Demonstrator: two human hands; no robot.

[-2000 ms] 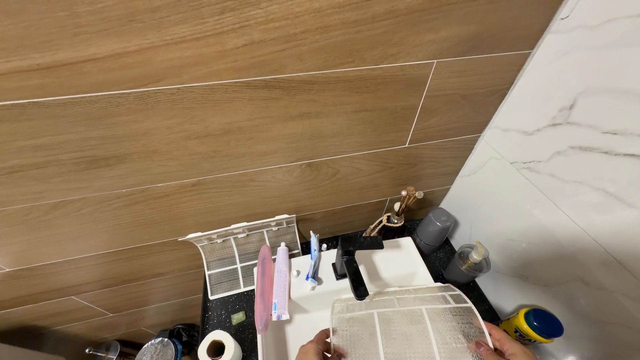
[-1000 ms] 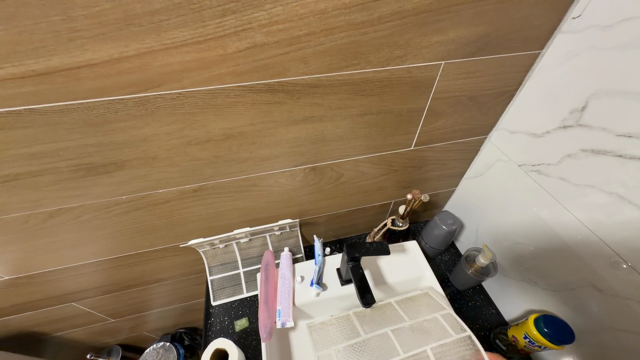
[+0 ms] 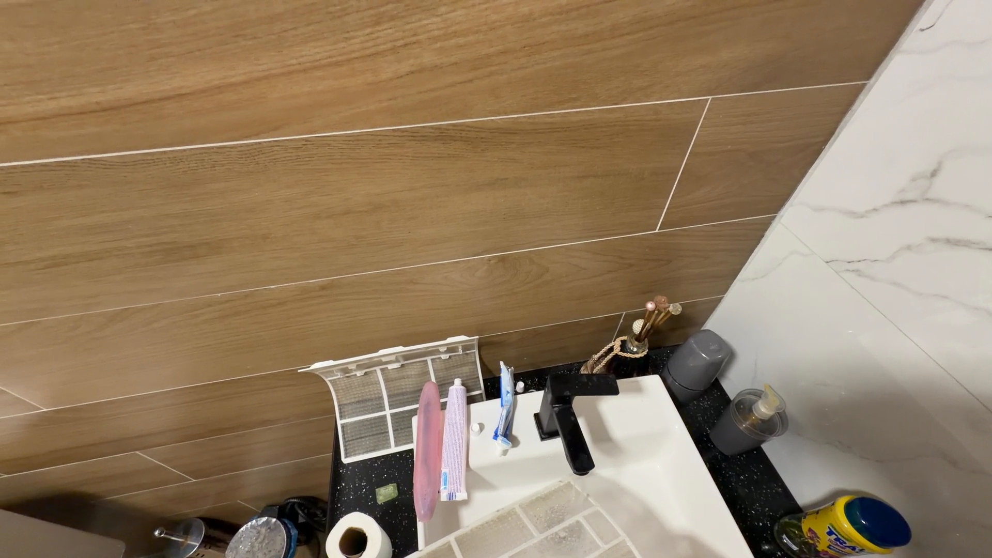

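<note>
A white-framed mesh air filter panel (image 3: 535,527) lies tilted in the white washbasin (image 3: 697,496), below the black faucet (image 3: 570,418), and is cut off by the lower edge of the view. Neither my left hand nor my right hand shows, so any hold on the panel is hidden. A second mesh filter panel (image 3: 364,404) leans against the wood-look wall at the back left of the counter. On the basin's left rim are a pink elongated case (image 3: 427,457) and a toothpaste tube (image 3: 455,446). A blue and white tube (image 3: 505,407) is beside the faucet.
Reed sticks in a dark bottle (image 3: 632,349), a grey cup (image 3: 697,363) and a soap dispenser (image 3: 750,418) stand behind and right of the basin. A yellow container with a blue lid (image 3: 852,527) is at lower right. A toilet paper roll (image 3: 359,537) and green soap piece (image 3: 386,493) are left.
Two seconds ago both hands held the filter panel near the faucet; now they are out of view. The panel has moved down and to the left and sits at a different tilt.
</note>
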